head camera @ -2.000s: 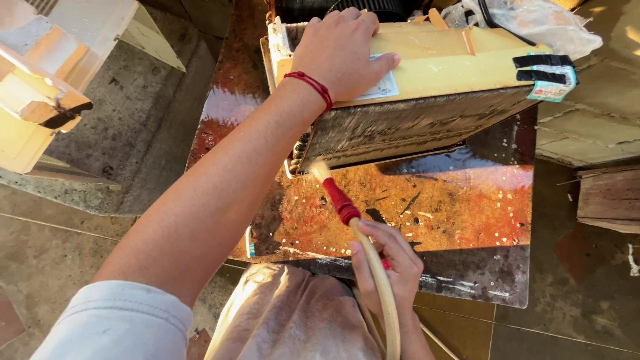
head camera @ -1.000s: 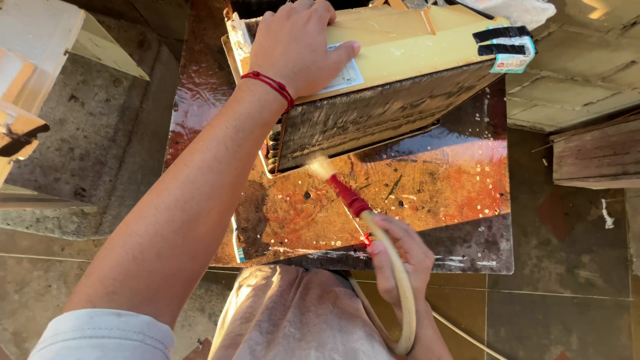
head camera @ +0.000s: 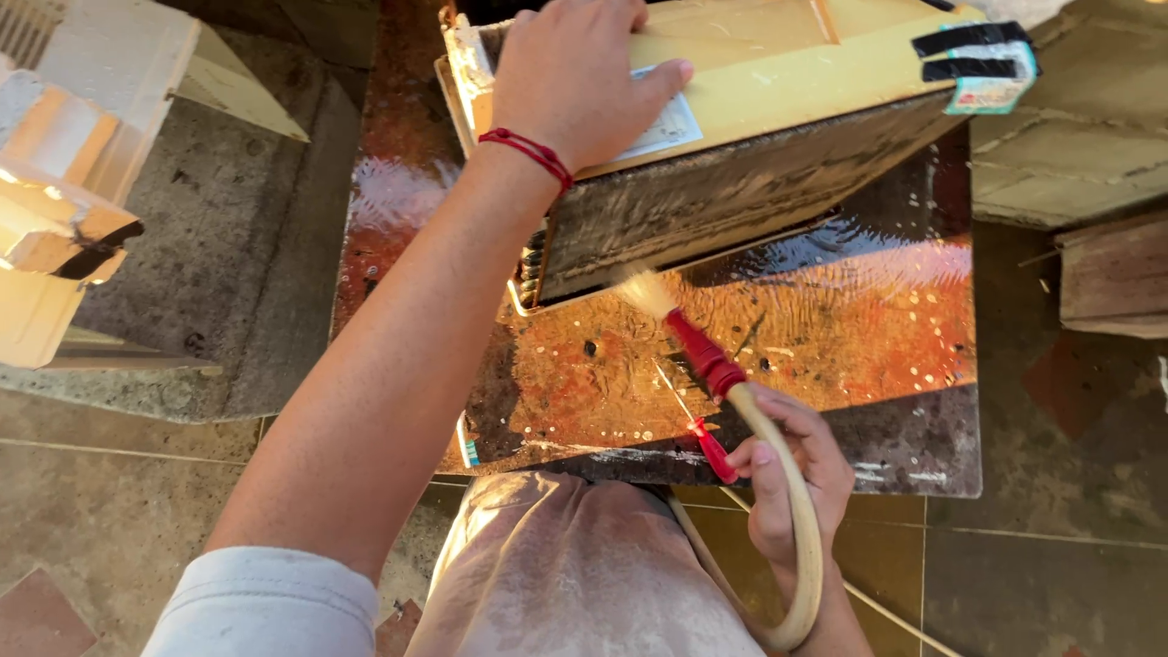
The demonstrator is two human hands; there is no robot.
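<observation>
My left hand (head camera: 584, 82) rests on the yellowed plastic casing (head camera: 766, 55) of what looks like an air-conditioner indoor unit, its thumb by a white label. The unit is tilted, with its dark finned coil (head camera: 693, 201) facing me. My right hand (head camera: 794, 465) grips a beige hose (head camera: 776, 429) behind its red nozzle (head camera: 703, 351). Pale spray (head camera: 646, 292) leaves the nozzle near the coil's lower edge. A red-handled screwdriver (head camera: 712, 449) lies on the wet board just left of my right fingers. A toothbrush (head camera: 467, 445) lies at the board's near left edge.
The wet, stained board (head camera: 584, 392) carries the unit. Cream plastic parts (head camera: 119, 91) stand on a concrete block (head camera: 228, 210) at the left. A wooden block (head camera: 1113, 274) is on the right. The hose hangs beside my lap toward the tiled floor.
Both hands keep their holds on the unit and hose. The nozzle has moved a little along the coil's lower edge, away from its left corner. The view has shifted somewhat.
</observation>
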